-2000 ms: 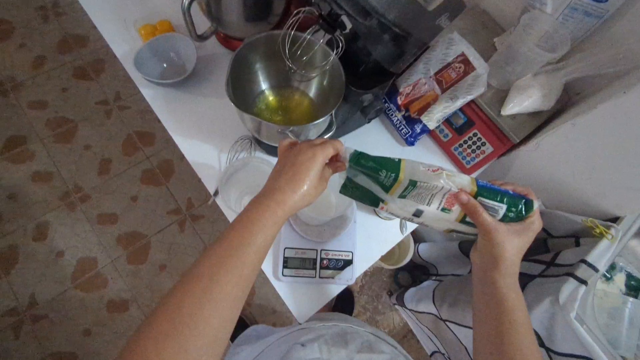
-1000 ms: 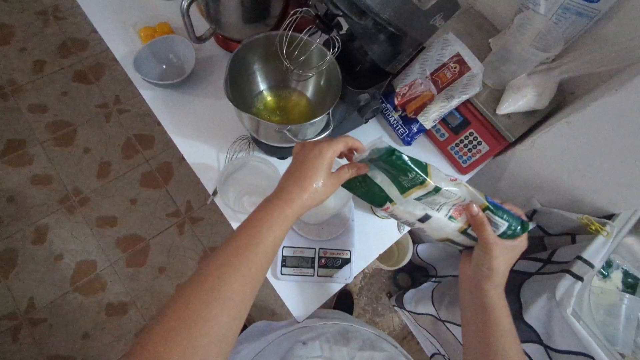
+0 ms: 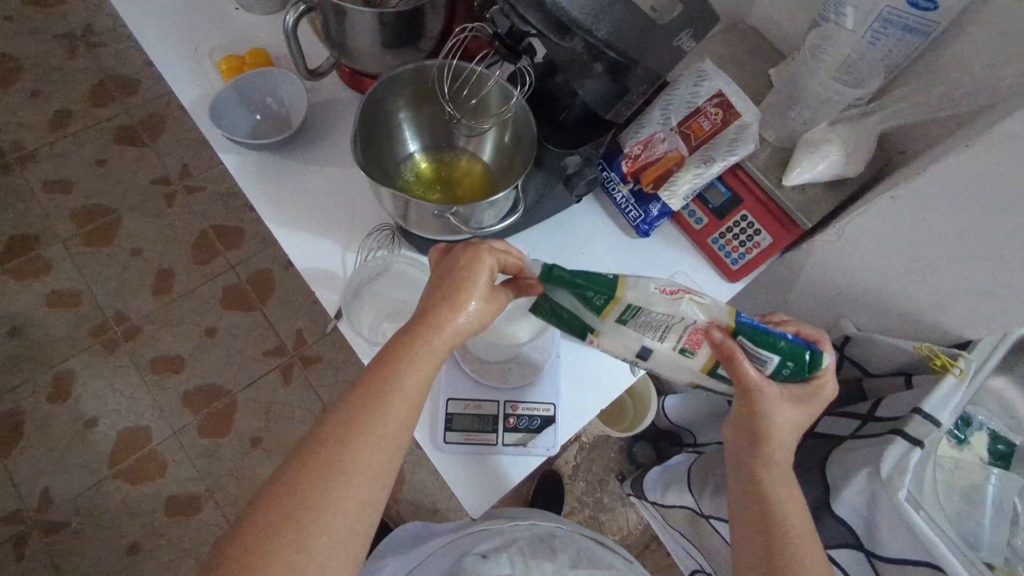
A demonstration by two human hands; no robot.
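A green and white plastic bag (image 3: 648, 324) is held tilted between both hands, its left end over a clear bowl (image 3: 512, 340) with white contents. The bowl stands on a white digital kitchen scale (image 3: 500, 424). My left hand (image 3: 476, 288) pinches the bag's left end. My right hand (image 3: 772, 376) grips its right end. Just left of the scale is a clear plastic container (image 3: 384, 300), with a wire whisk (image 3: 378, 244) beside it. Behind my left hand, a steel mixer bowl (image 3: 444, 192) contains a yellowish clear liquid, with the stand mixer's whisk (image 3: 484, 80) above it.
A grey bowl (image 3: 258, 108) and egg yolks (image 3: 244, 62) lie at the far left of the white table (image 3: 480, 480). A red scale (image 3: 736, 232), packets (image 3: 692, 136) and a plastic jug (image 3: 820, 88) are at the right. Below the table edge is a round tub (image 3: 628, 408).
My left hand has come down onto the bag's left end, which its fingers now pinch together; one second ago the hand was more open there. The bag looks narrower now.
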